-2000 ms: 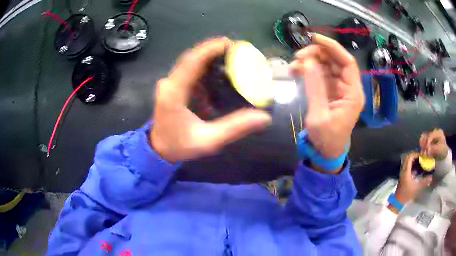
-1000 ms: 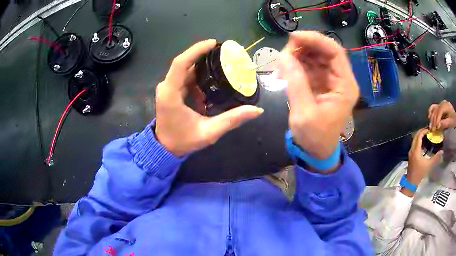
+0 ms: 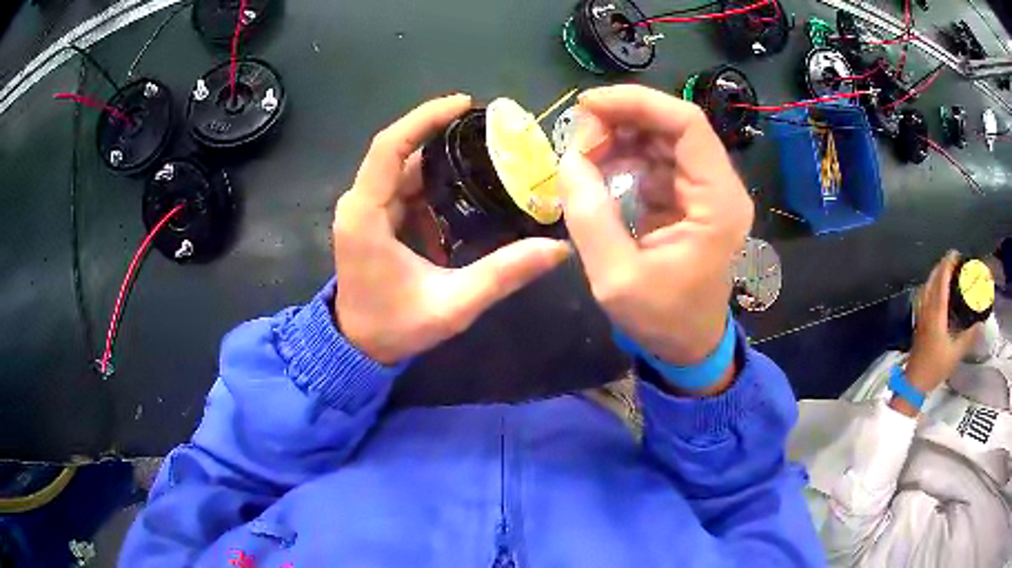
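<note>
My left hand holds a black round housing from the left, thumb below and fingers above. Its pale yellow face disc faces right. My right hand is at the disc's right side. Its thumb and forefinger pinch a thin tan stick against the disc face. Another thin stick pokes up at the disc's upper edge. A silvery round disc lies behind my right fingers, mostly hidden.
Black units with red wires lie at left and beyond the work. A blue bin of tan sticks stands at right. A loose silvery disc lies right of my wrist. A neighbour's hand holds a yellow-faced unit.
My right hand has moved left to the face disc, bringing the stick against it. The housing has turned, so its face looks narrower. The neighbour's unit has been raised slightly.
</note>
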